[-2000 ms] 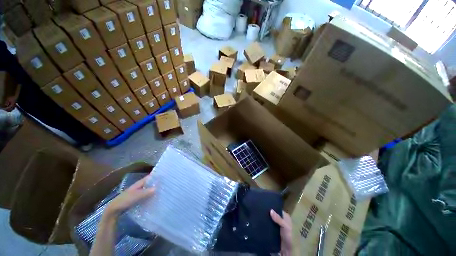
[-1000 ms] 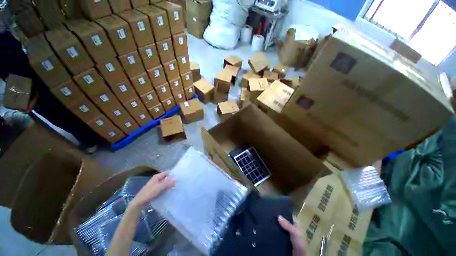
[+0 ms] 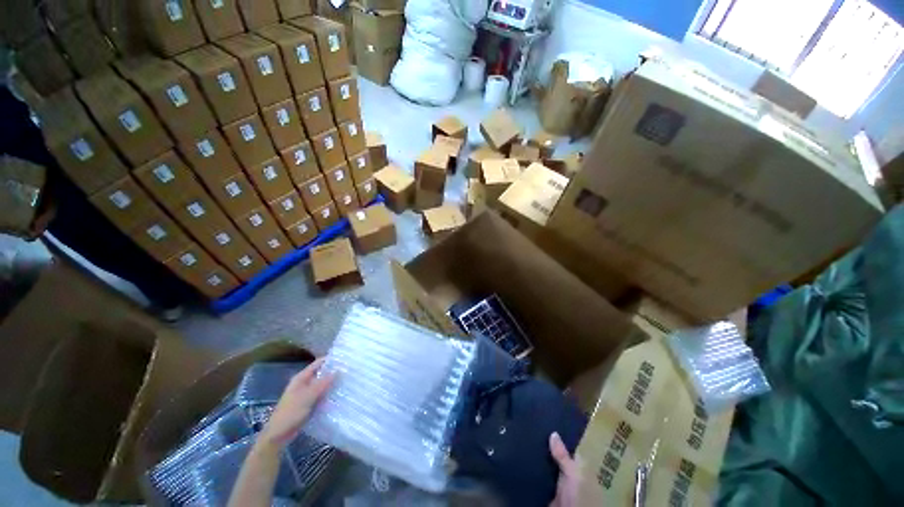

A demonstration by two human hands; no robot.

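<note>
My left hand (image 3: 295,401) grips the left edge of a clear ribbed air column bag (image 3: 382,386), held tilted over the cartons. My right hand (image 3: 565,470), partly cut off by the bottom edge, holds the right side of a dark panel (image 3: 515,436) with its black back up. The panel's left edge meets the bag's toothed open end; whether it is inside the mouth cannot be told. Another small solar panel (image 3: 494,327) with white grid lines lies in the open supply carton (image 3: 565,297) beyond.
A collecting carton (image 3: 164,396) with shiny wrapped panels is at lower left. A closed printed carton (image 3: 634,416) at right bears a thin silvery stick (image 3: 644,475) and a spare air column bag (image 3: 719,364). A large printed carton (image 3: 714,188) stands behind. A person's dark clothing shows at far left.
The bag has turned slightly and looks puffier and more clearly ribbed than a second ago. My left hand is a little lower, and my right hand has moved slightly left and down. Both still hold on.
</note>
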